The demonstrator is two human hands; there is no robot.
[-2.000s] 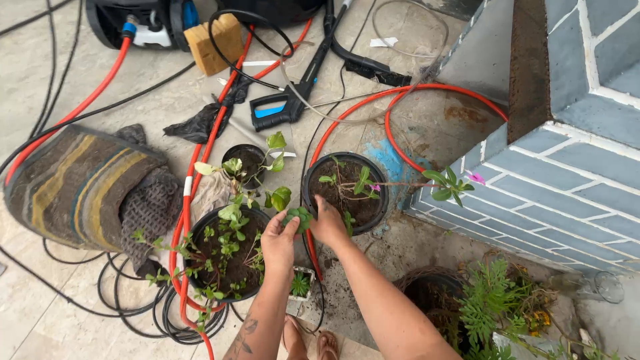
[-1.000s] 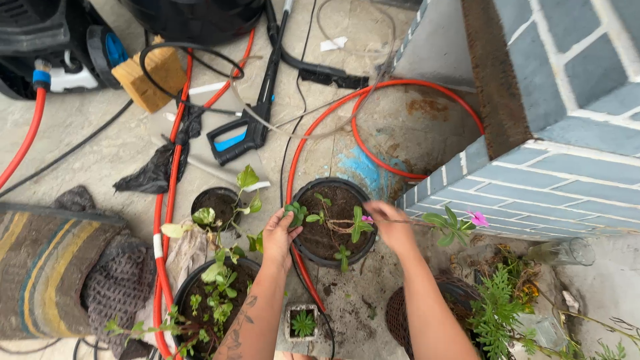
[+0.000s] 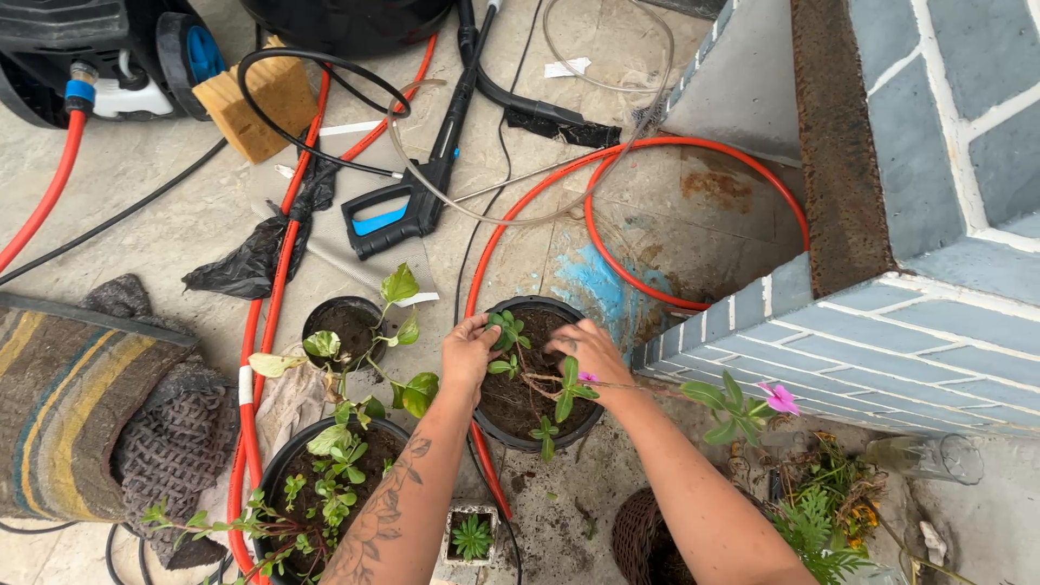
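A round black plastic pot (image 3: 581,431) filled with dark soil stands between my hands. It holds a plant with thin woody stems, green leaves and a pink flower (image 3: 780,398) on a long stem leaning right over my right wrist. At the pot's left rim, my left hand (image 3: 470,349) pinches a leafy green sprig (image 3: 509,329) between thumb and fingers. My right hand (image 3: 591,353), slightly blurred, is over the right part of the pot with its fingers at the soil; whether it holds anything is hidden.
A small black pot (image 3: 313,313) and a larger one (image 3: 264,487) stand left, with a small succulent pot (image 3: 447,552) below. An orange hose (image 3: 487,252), a pressure washer gun (image 3: 406,211) and a wooden block (image 3: 268,97) lie beyond. A blue brick wall (image 3: 934,349) rises right; a wicker basket (image 3: 634,536) stands near it.
My right hand has moved from the pot's right edge inward over the soil. Two seconds ago both hands were close together left of this pot. The view has shifted.
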